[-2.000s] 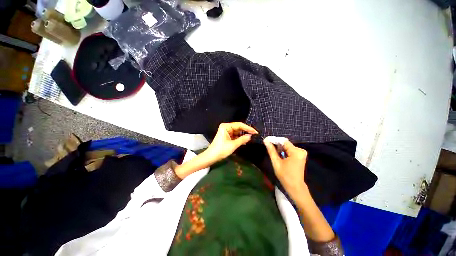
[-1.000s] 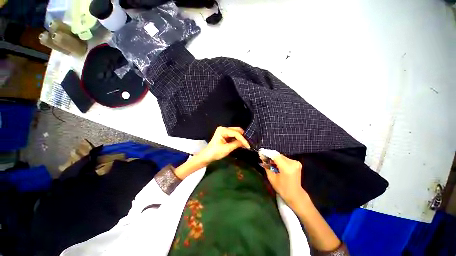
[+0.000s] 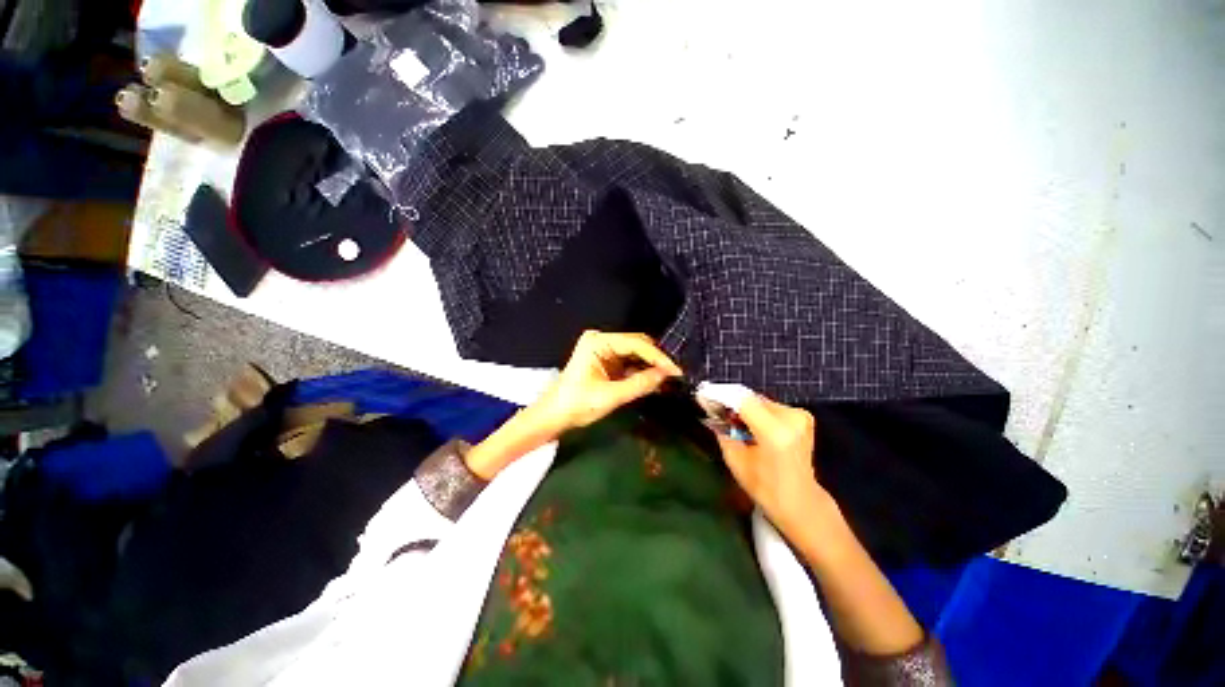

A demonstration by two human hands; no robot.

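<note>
A dark garment (image 3: 833,309) with a fine pale check and a plain black side lies on the white table and hangs over its front edge. My left hand (image 3: 605,383) pinches the garment's edge between thumb and fingers. My right hand (image 3: 768,443) is close beside it, its fingertips at the same edge, with a white wrap (image 3: 727,395) at the fingers. Small metal snips (image 3: 723,424) with a blue part show in my right hand. A button or needle between the fingertips is too small to tell.
Left on the white table (image 3: 967,161) are a black tray (image 3: 289,201) with red rim, a phone (image 3: 224,240), a clear plastic bag (image 3: 410,101), tan thread cones (image 3: 195,113) and a white bottle (image 3: 306,38). A metal piece (image 3: 1197,527) is at the right edge.
The snips have come into clearer view in my right hand, whose fingertips have moved closer to my left. The view has shifted, so the table items appear farther right.
</note>
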